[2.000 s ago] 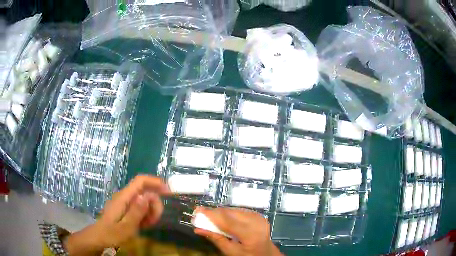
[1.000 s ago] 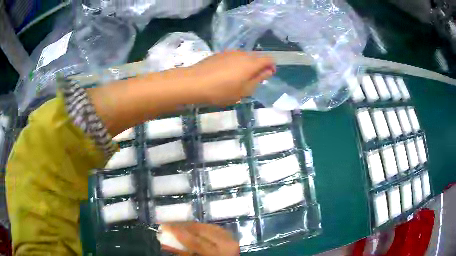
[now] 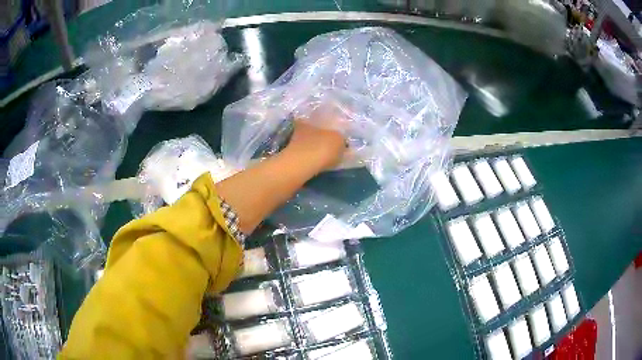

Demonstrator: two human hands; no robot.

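My left arm, in a yellow-green sleeve with a checked cuff, reaches up across the unit tray. My left hand [image 3: 320,137] is inside the opening of a large clear crinkled bag [image 3: 415,91]. The plastic blurs and covers its fingers, so I cannot tell whether it holds anything. My right hand is out of the picture. The clear unit blister tray [image 3: 376,309], with white blocks in its pockets, lies below, partly hidden by my sleeve and cut off by the bottom edge.
The second unit tray [image 3: 459,279] with rows of white blocks stands at the right. A small round bag of white pieces [image 3: 176,169] lies behind my sleeve. Other clear bags [image 3: 67,151] lie at the left. The rod-part tray [image 3: 28,309] shows at the lower left. Something red is at the lower right.
My left hand has moved from the bag's near edge into the bag, which is now raised and spread around it. The view has shifted; my right hand with its white piece has left the picture.
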